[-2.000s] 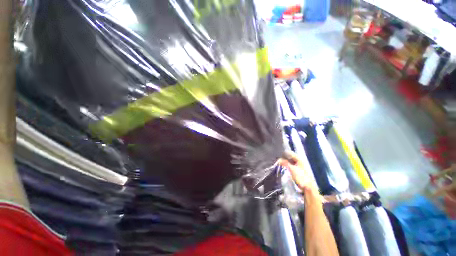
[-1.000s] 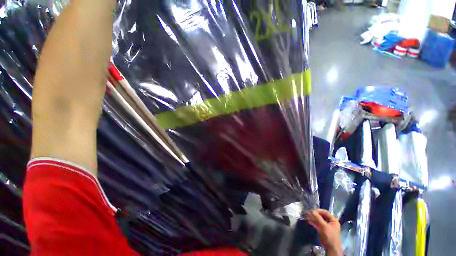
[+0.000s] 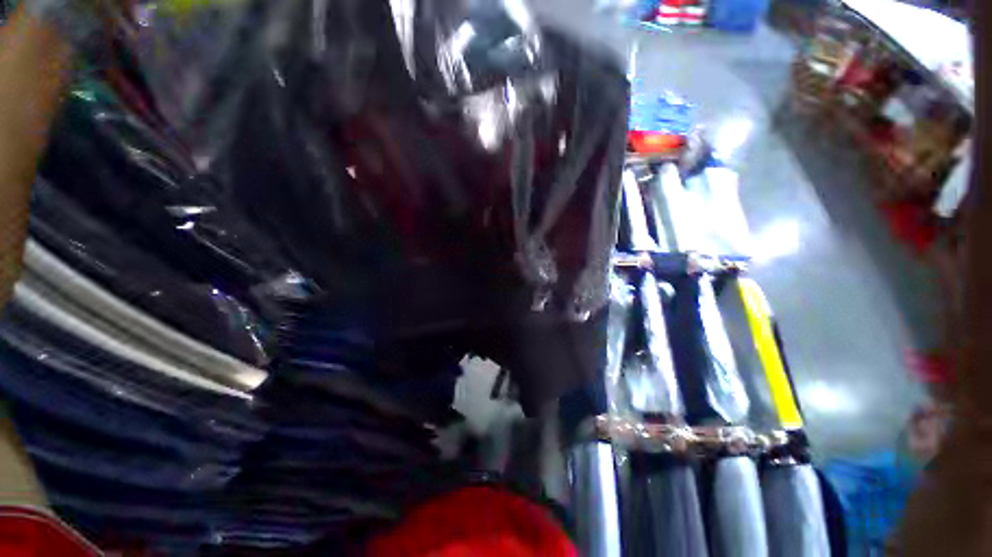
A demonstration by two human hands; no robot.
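Note:
A dark garment with maroon parts, in a clear shiny garment bag [image 3: 479, 131], hangs in front of me and fills the upper middle. The bag's lower part is loose and the dark cloth [image 3: 555, 364] shows below it. Hanger and hook are out of view. My left forearm [image 3: 27, 141] runs up the left edge; my left hand is beyond the picture. A blurred brown shape [image 3: 963, 326], probably my right arm, stands along the right edge; my right hand is not in view.
Bagged garments [image 3: 120, 419] hang densely at left, one cream. At right stands a compartment cart [image 3: 696, 435] with silvery strips and a yellow strip [image 3: 770, 354]. A red item [image 3: 656, 141] lies at its far end. A blue bundle [image 3: 865, 500] and cluttered worktable [image 3: 925, 49] are further right.
My right hand has let go of the bag's lower edge and left the picture. The bag and its yellow-green band have moved up, and more cloth shows below. The view has turned right.

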